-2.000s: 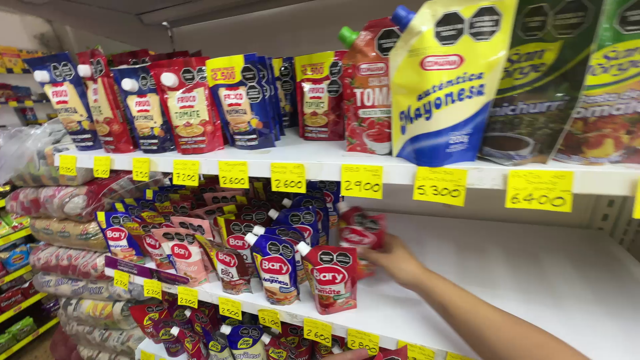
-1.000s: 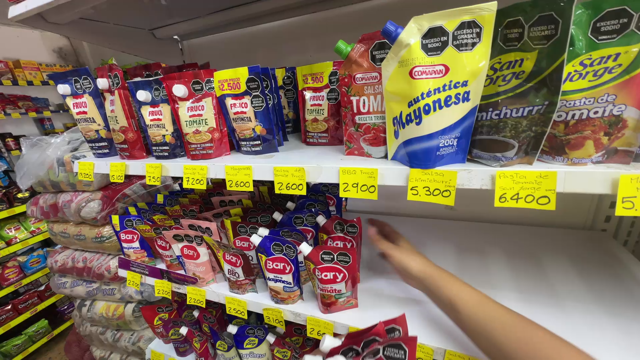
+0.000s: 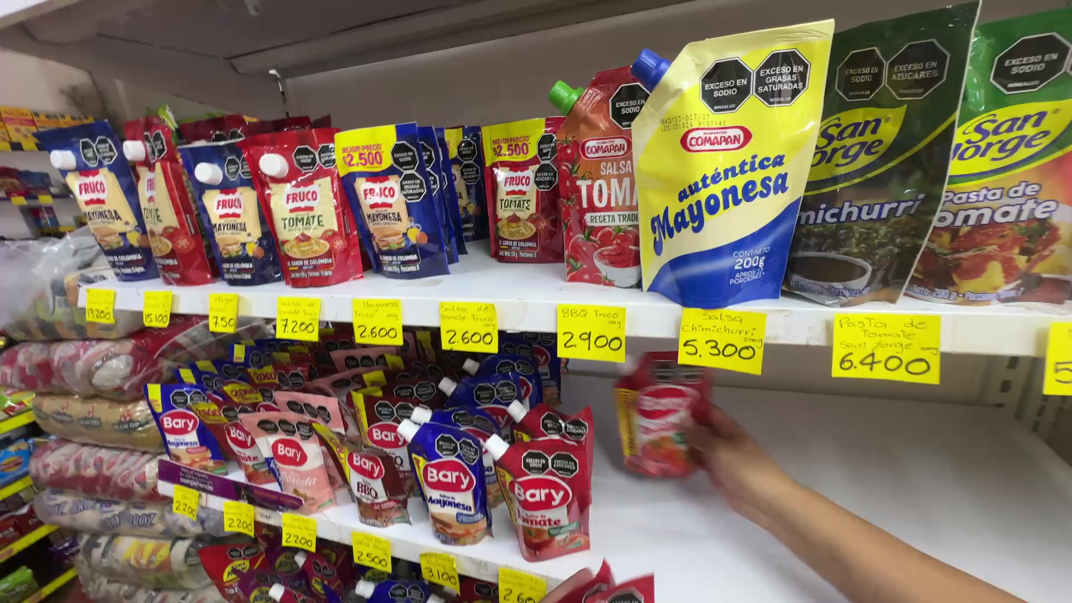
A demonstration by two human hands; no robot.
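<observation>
My right hand holds a red Bary tomato sauce pouch by its right side, slightly blurred, above the lower white shelf. Left of it, a red Bary tomato pouch with a white cap stands at the shelf's front, with another red pouch behind it. A blue Bary mayonnaise pouch is beside them. At the bottom edge, a small part of my left hand shows against red pouches; most of that hand is out of frame.
The upper shelf holds Fruco pouches, a yellow and blue Comapan mayonnaise pouch and San Jorge pouches. Yellow price tags line its front edge, just above my right hand. Stacked plastic-wrapped packs are at the left.
One second ago my right hand was beside the tomato pouches with no pouch visible in it; now it holds a red pouch. The red pouches at the bottom edge show less than before.
</observation>
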